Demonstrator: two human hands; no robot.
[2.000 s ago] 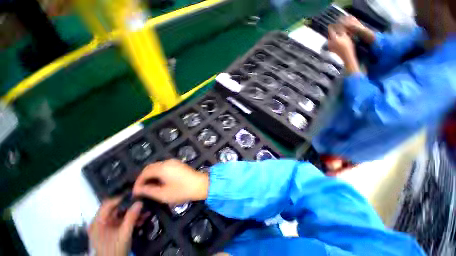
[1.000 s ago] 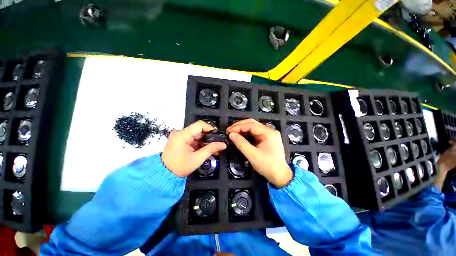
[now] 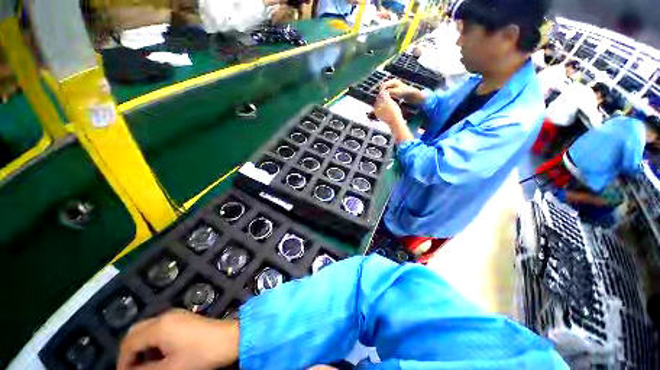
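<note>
My right hand (image 3: 177, 341) is at the bottom left, over the near end of the black foam tray (image 3: 197, 266), with its fingers curled. Whether its fingertips hold anything cannot be told. My left hand is out of the picture. The tray has square pockets, each with a round dark unit with a silvery rim, such as this bright one (image 3: 292, 246). My blue right sleeve covers the tray's near right part.
A thicker stack of foam trays (image 3: 311, 217) stands beyond mine, with white labels. A worker in blue (image 3: 470, 159) stands at right. A yellow post (image 3: 119, 144) rises beside the green belt (image 3: 195, 144), which carries round units. A white sheet (image 3: 58, 325) shows at lower left.
The view has swung to the right and up. My left hand and the dark heap have left the picture; my right hand now shows at the bottom left.
</note>
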